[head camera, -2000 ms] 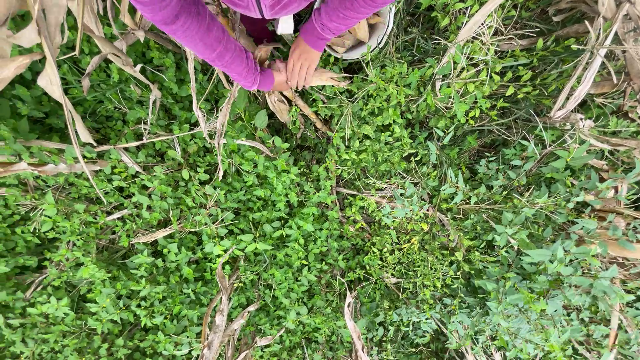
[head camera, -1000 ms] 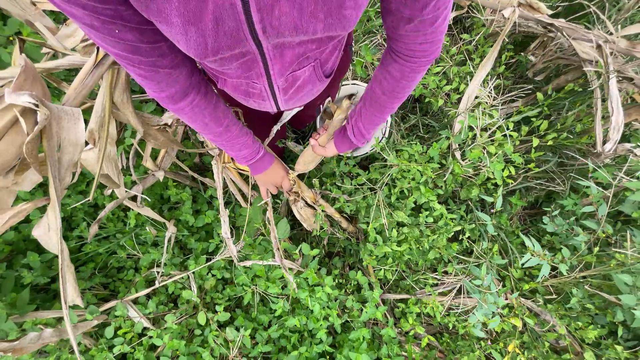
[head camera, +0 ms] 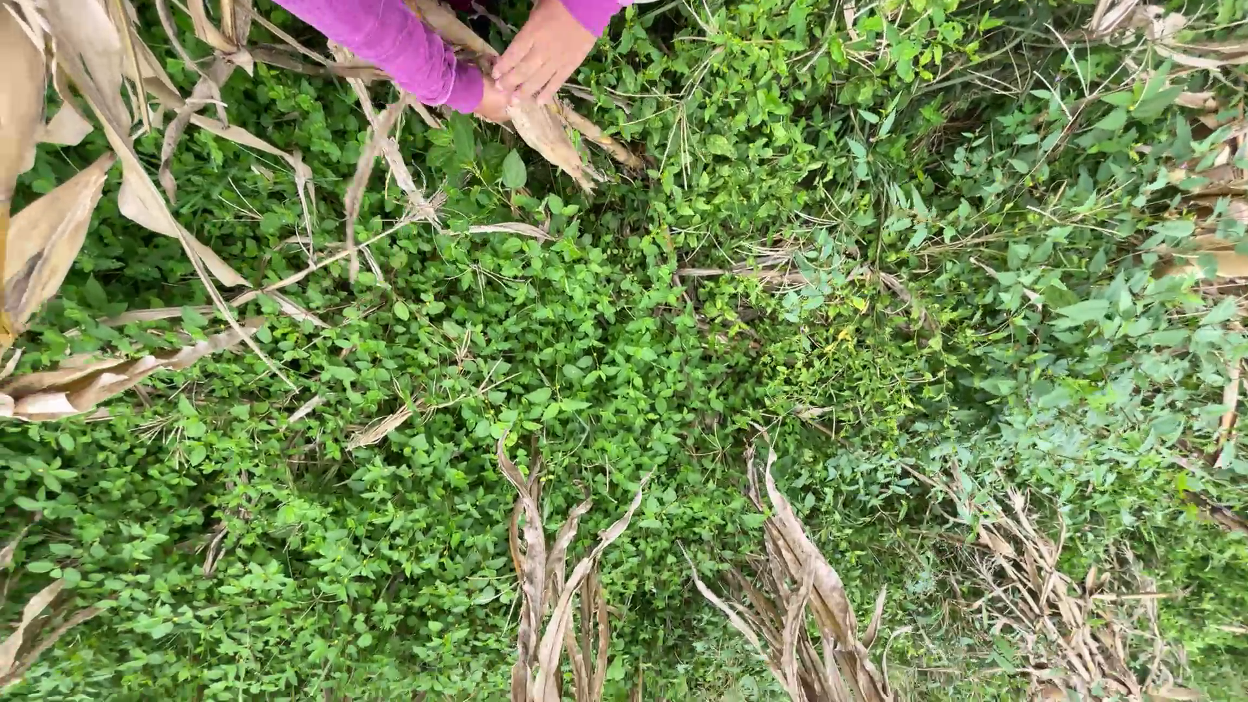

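Observation:
Both hands meet at the top of the view, which shows me upside down. My left hand [head camera: 546, 54] comes from the upper right, its fingers closed over the upper end of a dry corn husk [head camera: 551, 141]. Beneath those fingers, my right hand [head camera: 494, 101] grips the same husk from the left, partly hidden. The pale husk points down and right, its torn tip loose above the leaves. A dry corn stalk [head camera: 606, 139] lies just beside it. Whether an ear is inside the husk cannot be seen.
Low green leafy plants [head camera: 585, 361] cover the ground. Dry corn leaves [head camera: 146, 195] hang at the left. More dry leaf bunches [head camera: 561, 595] rise at the bottom, with another [head camera: 804, 585] to their right.
A second ago my left hand held a pale ear apart from my right, near a white bucket; now the hands are together at the husk. The view has shifted, and the bucket is out of it.

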